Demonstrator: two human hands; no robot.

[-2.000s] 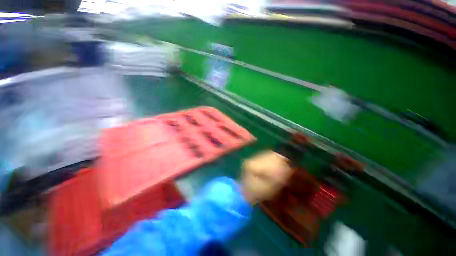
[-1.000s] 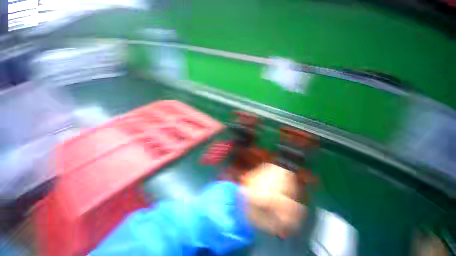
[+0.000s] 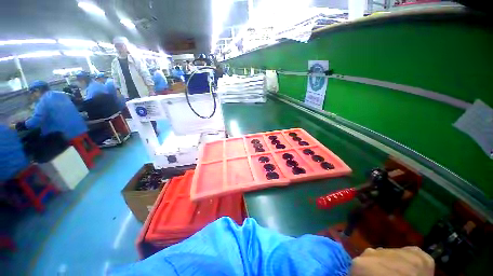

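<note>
My left hand (image 3: 394, 262), in a blue sleeve, is at the bottom right, partly cut off by the picture's edge. It lies at the near side of the reddish-brown fixture (image 3: 373, 229); its fingertips and anything in them are hidden. A black toggle clamp (image 3: 385, 186) on the fixture has its red ribbed grip (image 3: 336, 198) pointing left. A second black clamp (image 3: 446, 240) is at the right, dim. The salmon-pink tray (image 3: 222, 167) left of the fixture holds black discs (image 3: 271, 176) in groups in its right-hand compartments; its left compartments are bare. My right hand is out of view.
Stacked red trays (image 3: 189, 218) sit below the pink tray, beside a cardboard box (image 3: 141, 188). A white machine (image 3: 178, 116) stands behind. A green partition (image 3: 378, 64) borders the bench at right. Blue-clad workers (image 3: 54, 110) sit at left; a standing person (image 3: 130, 70) is beyond.
The view has swung up and left and is sharper. My left hand, the fixture and its clamps now appear lower and farther right in the picture; the tray also appears farther right.
</note>
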